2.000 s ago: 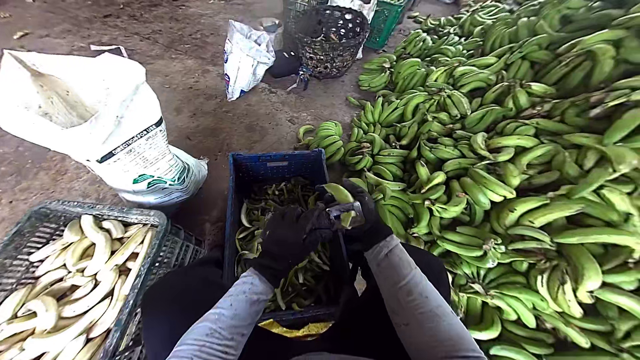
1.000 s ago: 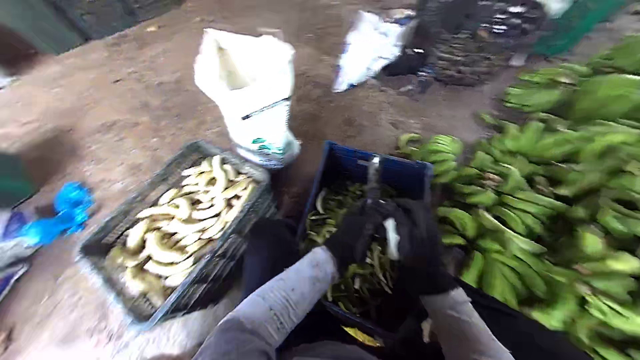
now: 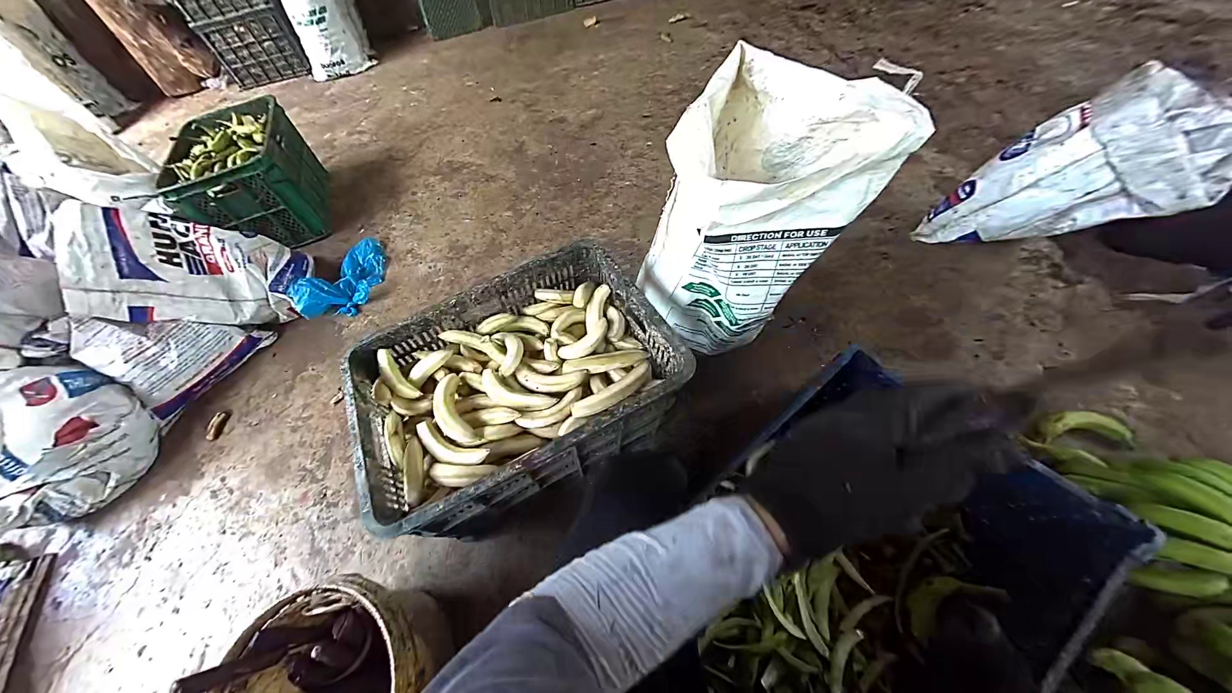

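Note:
My left hand [image 3: 871, 467], in a black glove and light grey sleeve, reaches over a blue plastic crate [image 3: 1059, 539]. It is blurred, and whether it holds anything cannot be made out. Green banana peels [image 3: 818, 616] lie in the crate below it. To the left, a dark plastic crate [image 3: 520, 481] holds many peeled bananas [image 3: 520, 385]. Unpeeled green bananas [image 3: 1184, 510] are heaped on the floor beyond the blue crate's right side. My right hand cannot be made out.
An open white woven sack [image 3: 770, 212] stands behind the crates, another sack [image 3: 1088, 173] lies farther right. At left are a green crate [image 3: 289, 183], a blue plastic bag [image 3: 342, 279] and printed sacks [image 3: 164, 260]. A round container [image 3: 414, 626] with dark items stands at the bottom.
The view has swung left. Both gloved hands were together over the blue crate; now only the left is plain. The peeled piece seen near the hands a second ago no longer shows there.

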